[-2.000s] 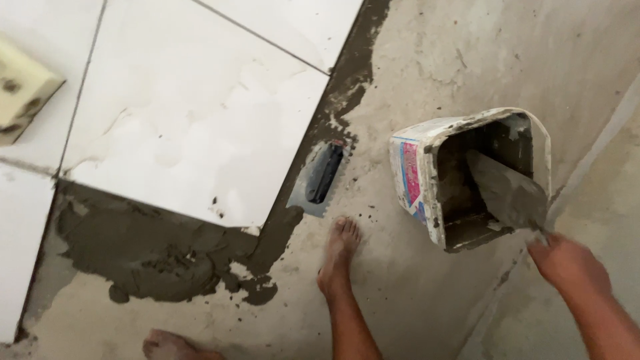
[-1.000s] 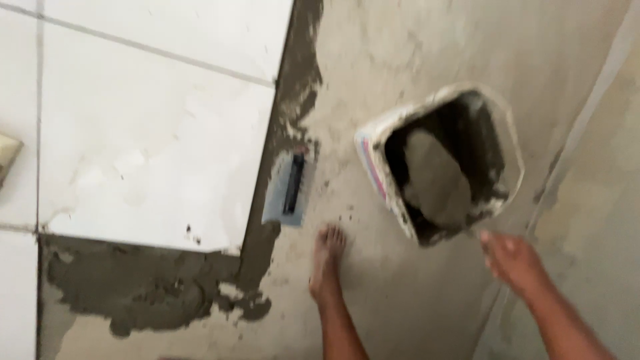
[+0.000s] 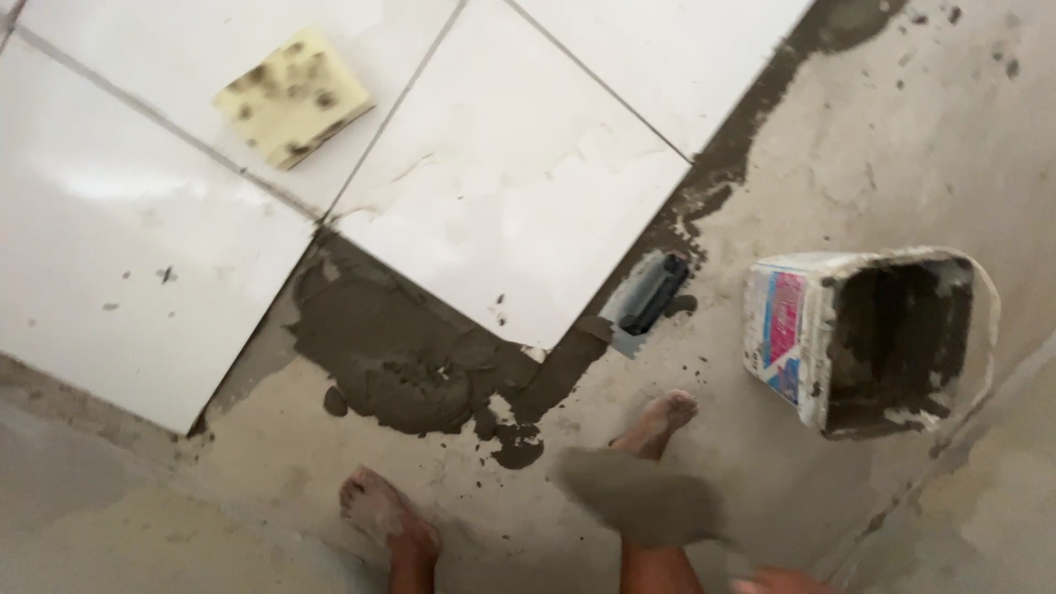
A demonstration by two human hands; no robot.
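Note:
My right hand [image 3: 780,580] shows only in part at the bottom edge, blurred, closed at the handle end of a trowel [image 3: 639,495]. Grey mortar seems to cover the blade, which hangs over my right leg. To the right, a white plastic bucket [image 3: 813,346] lies tipped or leans with its dark, mortar-smeared mouth facing right. Wet mortar [image 3: 396,355] is spread on the floor beside the white tiles [image 3: 511,181]. A notched trowel with a black handle [image 3: 656,293] lies at the tile edge. My left hand is out of view.
A yellow sponge [image 3: 297,99] with dark spots rests on the tiles at upper left. My bare feet stand on the concrete floor [image 3: 280,462], below the mortar. Walls rise at the lower left and lower right. Mortar crumbs are scattered about.
My right hand has drawn the trowel out of the bucket and carried it left, over my right leg. The view has shifted, showing the whole sponge and both feet.

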